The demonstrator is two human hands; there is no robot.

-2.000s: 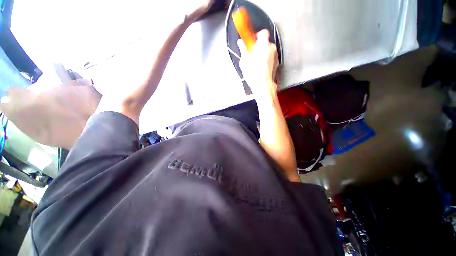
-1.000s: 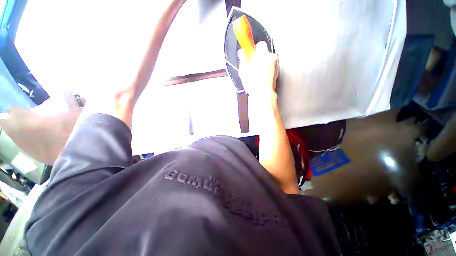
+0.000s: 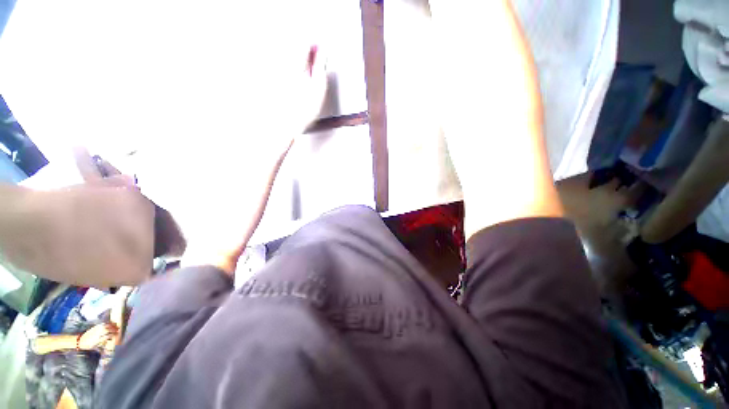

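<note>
A long narrow dark strip (image 3: 374, 104) lies on the white-covered table (image 3: 416, 168), running from the top edge of the picture to the table's near edge. A shorter dark strip (image 3: 344, 121) meets it from the left, nearly at a right angle. My left hand (image 3: 314, 84) is beside the left end of the shorter strip. It is washed out by glare, and its fingers and any hold cannot be made out. My right forearm reaches up and out of the top edge, and my right hand is out of the picture. The iron is not in view.
A large tan shape (image 3: 76, 232) is at the left. A red item with dark cloth (image 3: 436, 232) is below the table's near edge. Another person's arm (image 3: 691, 188) shows at the right, and a person's hand (image 3: 97, 337) at the lower left. Strong glare covers the table's left side.
My right hand and the orange-handled iron have gone from view, with my right arm stretched forward. My left hand has come nearer to me, beside the shorter strip. More of the long strip is uncovered.
</note>
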